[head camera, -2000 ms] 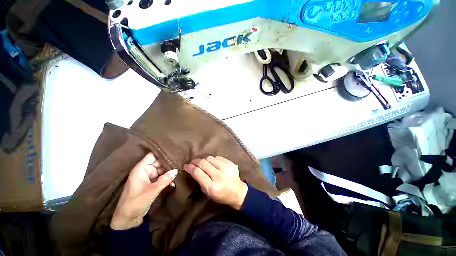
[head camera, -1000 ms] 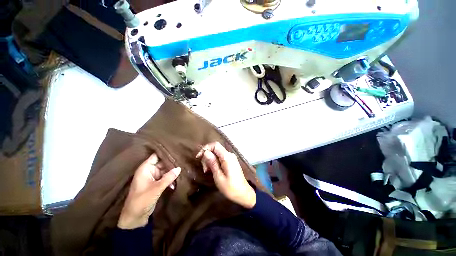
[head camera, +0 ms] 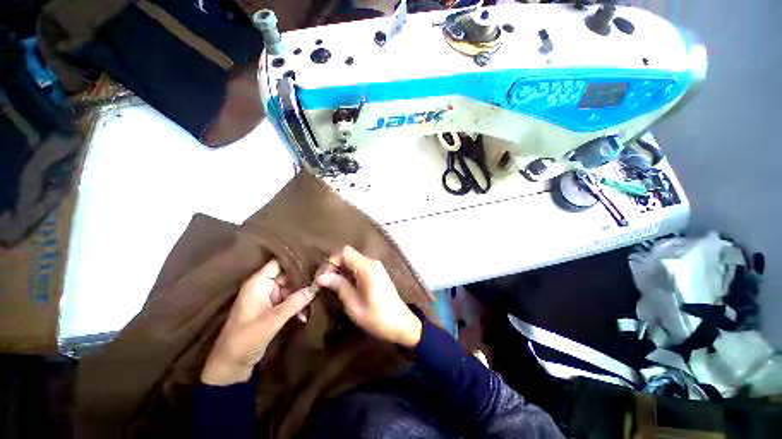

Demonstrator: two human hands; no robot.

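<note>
A brown garment (head camera: 193,287) lies bunched over my lap, and its upper part rests on the white table up to the needle area of the sewing machine (head camera: 480,81). A seam line runs down the cloth between my hands. My left hand (head camera: 261,321) pinches the cloth beside the seam between thumb and fingers. My right hand (head camera: 369,296) has its fingertips together at the seam, close to my left thumb. Something tiny and thin seems to be in the right fingertips, too small to name.
Black-handled scissors (head camera: 466,171) lie under the machine arm. A round disc (head camera: 576,190) and small tools, one green (head camera: 626,186), lie at the table's right end. A cardboard box (head camera: 30,291) stands left. Black-and-brown pieces (head camera: 163,60) lie behind. White scraps (head camera: 686,283) are heaped right.
My right hand was lifted away from the seam one second ago and is back down beside my left thumb. My left hand keeps its pinch. The camera view has shifted.
</note>
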